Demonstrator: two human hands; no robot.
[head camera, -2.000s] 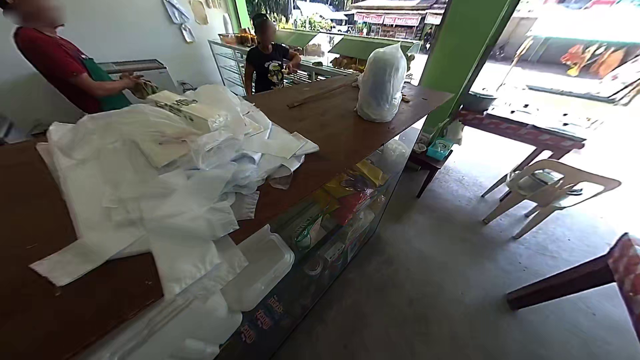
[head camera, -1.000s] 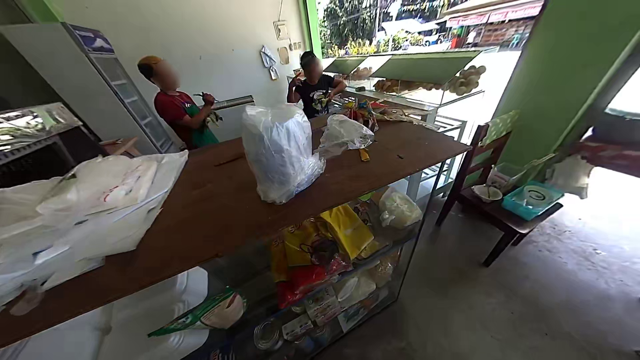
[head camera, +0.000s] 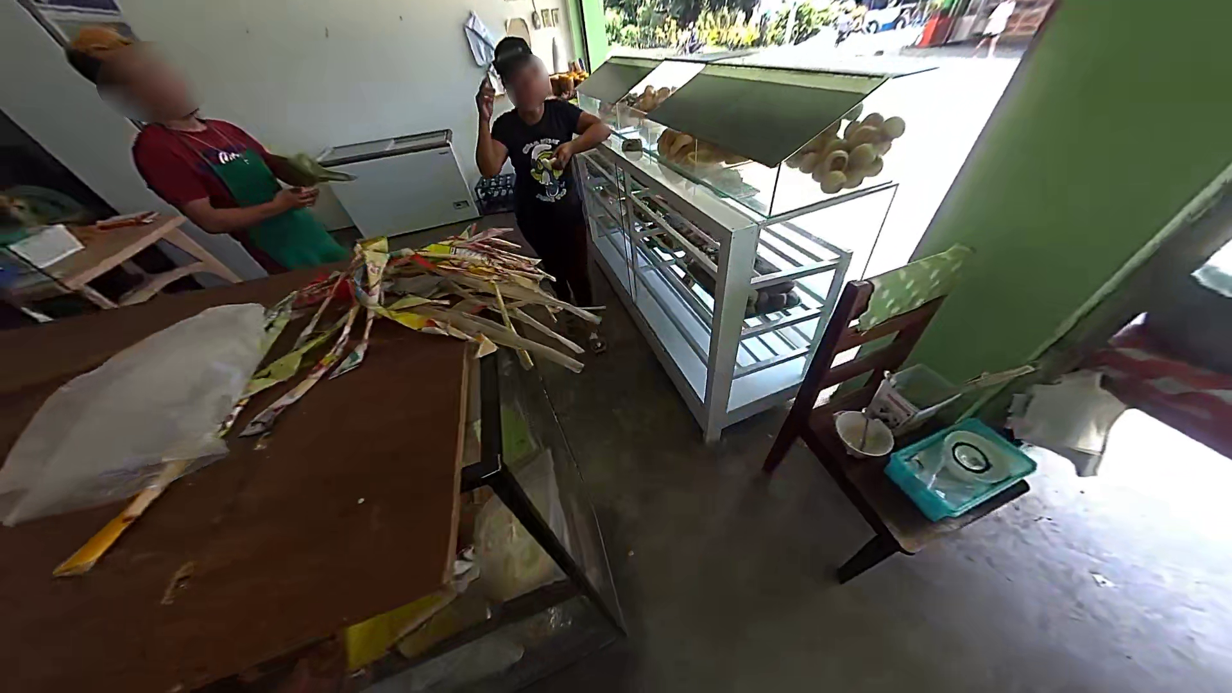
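Neither my left hand nor my right hand is in view. On the brown wooden counter (head camera: 318, 510) lies a translucent plastic bag (head camera: 144, 395), flat on the left side. Beyond it a bundle of folded printed strips (head camera: 433, 289) spreads over the counter's far corner. A yellow-ended strip (head camera: 115, 529) pokes out from under the bag. Behind the counter stand a person in a green apron (head camera: 245, 192), holding something green, and a person in a black shirt (head camera: 544, 154) with one hand raised.
A glass display case (head camera: 722, 250) holds round goods. To its right, a wooden chair (head camera: 866, 385) bears a teal tray (head camera: 962, 472) and a white bowl (head camera: 863, 435). A white chest freezer (head camera: 399, 183) stands at the wall. Glass shelving is below the counter.
The view has swung far right and forward along the counter. The stack of white bags and the upright filled bag have left the view; the strip bundle now shows large.
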